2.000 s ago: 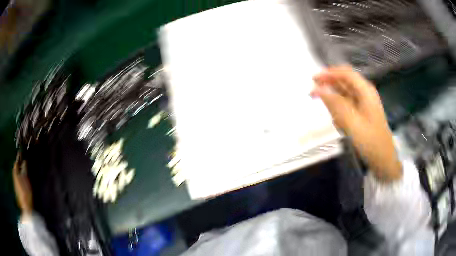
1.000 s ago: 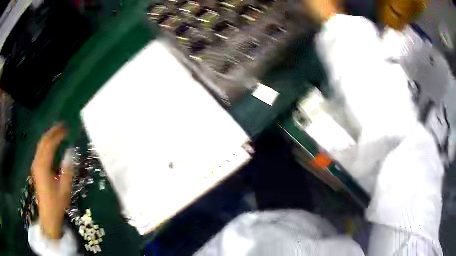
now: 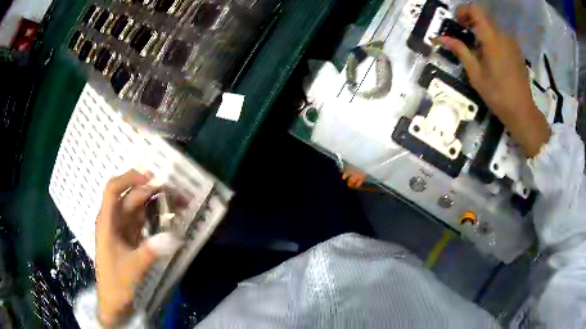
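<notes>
My left hand (image 3: 125, 241) holds a small dark unit housing (image 3: 156, 212) with a shiny inside, over the white parts tray (image 3: 96, 154). A white covering is on its thumb. My right hand (image 3: 498, 67) is at the fixture machine (image 3: 385, 135), with its fingers around a small black piece (image 3: 457, 31) beside a black fixture nest (image 3: 427, 26). Whether that piece is loose or part of the nest cannot be told. Another black nest with a cream insert (image 3: 443, 119) lies nearer me on the pale plate.
A clear blister tray (image 3: 151, 61) with rows of dark units stands beyond the white tray. A white label (image 3: 230, 106) lies beside it on the green mat (image 3: 266, 77). Silver parts (image 3: 48, 283) lie at the lower left. An orange button (image 3: 468, 218) is on the machine's near edge.
The view has swung right and shows more of the machine. My left hand, apart from the tray before, now holds a housing over it. My right hand has come into view at the nests.
</notes>
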